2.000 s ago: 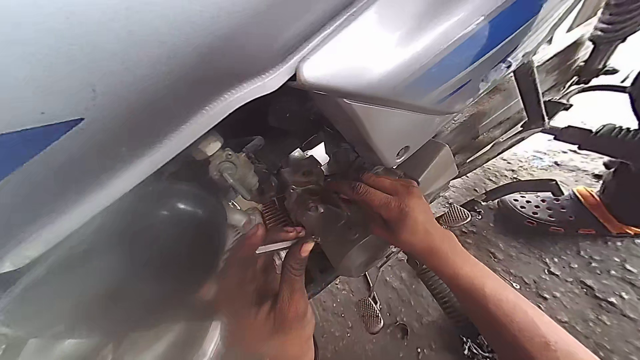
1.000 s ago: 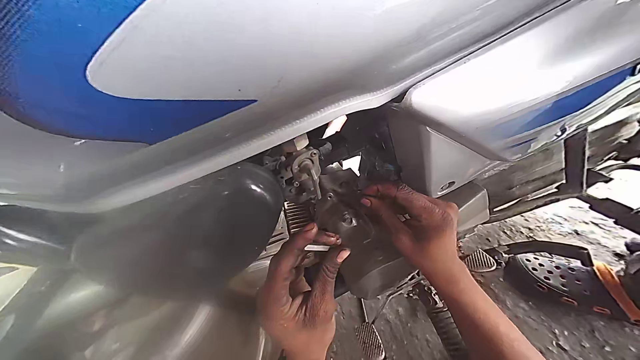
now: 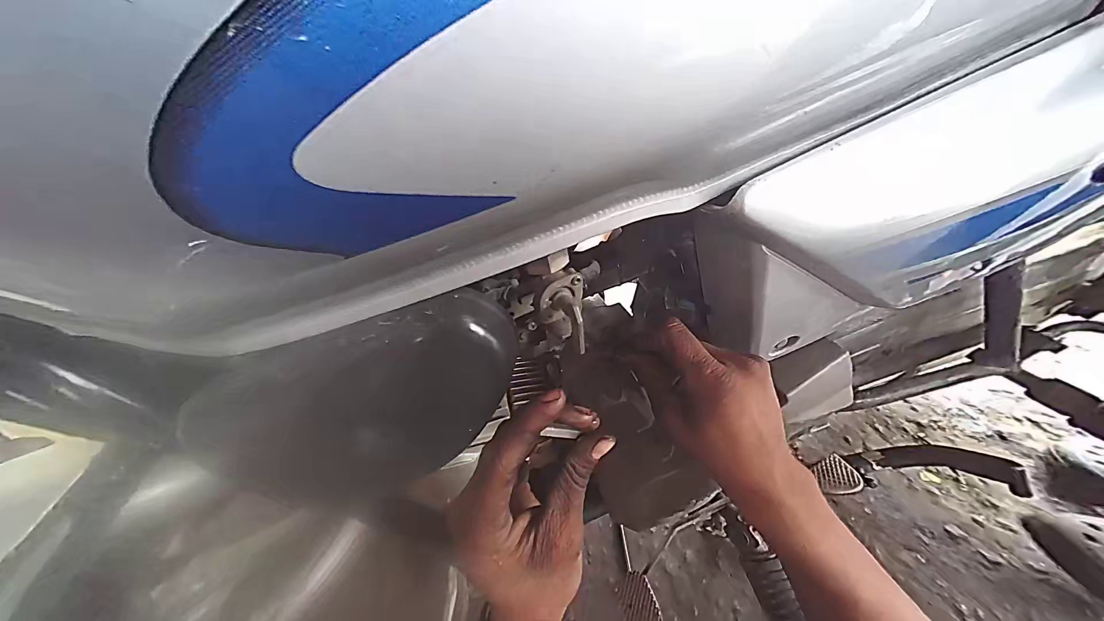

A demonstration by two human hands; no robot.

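Below the silver and blue fuel tank (image 3: 604, 112) of a motorcycle, a fuel tap (image 3: 565, 306) shows beside a dark rounded plastic cover (image 3: 362, 397). My left hand (image 3: 535, 500) is raised under the tap, its fingers and thumb around a thin, light-coloured piece (image 3: 559, 431) near the engine fins (image 3: 528, 379). To the right, my right hand (image 3: 724, 397) reaches in at the upper part of a dark housing (image 3: 638, 448). Its fingertips are in shadow, so whether they grip anything is hidden.
A silver side panel (image 3: 828, 250) lies right of the opening. Lower down are a foot pedal (image 3: 837, 474), another ribbed pedal (image 3: 638, 595) and a ribbed dark part (image 3: 763, 569) above gravelly ground (image 3: 914, 535). Part of a dark shoe (image 3: 1069, 548) shows at the right edge.
The view has shifted, showing more of the tank. My left hand keeps the thin piece between its fingers, and my right hand remains at the dark housing. The orange-strapped clog is no longer fully in view.
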